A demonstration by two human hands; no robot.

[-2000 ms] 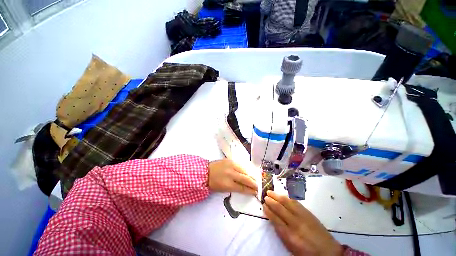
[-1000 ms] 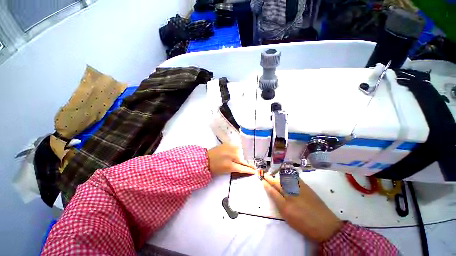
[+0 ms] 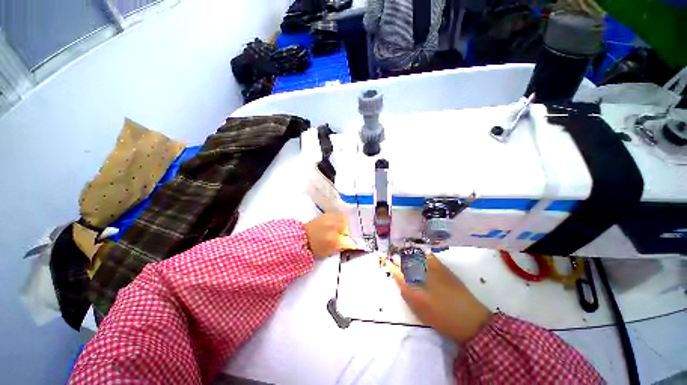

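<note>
The white sewing machine (image 3: 452, 162) has its needle area (image 3: 380, 252) low at its left end. A pale strip (image 3: 324, 189) with a dark narrow band (image 3: 325, 150) runs behind and left of the needle. My left hand (image 3: 329, 234) lies on the strip's near end, left of the needle, fingers toward the presser foot. My right hand (image 3: 443, 295) lies flat on the bed just right of the needle, its fingertips by the foot and partly behind a grey knob. Whether my right fingers hold cloth cannot be told.
Dark plaid panels (image 3: 203, 180) are piled at the left, beside tan dotted fabric (image 3: 128, 173). Red and yellow looped scissors (image 3: 527, 265) lie right of my right hand. A dark strap (image 3: 619, 323) crosses the table at right. A person in grey (image 3: 398, 37) is behind the machine.
The view has shifted, so the machine sits further left. The plaid piece seen at the needle two seconds ago no longer shows in front of it. Both hands stay close to the foot.
</note>
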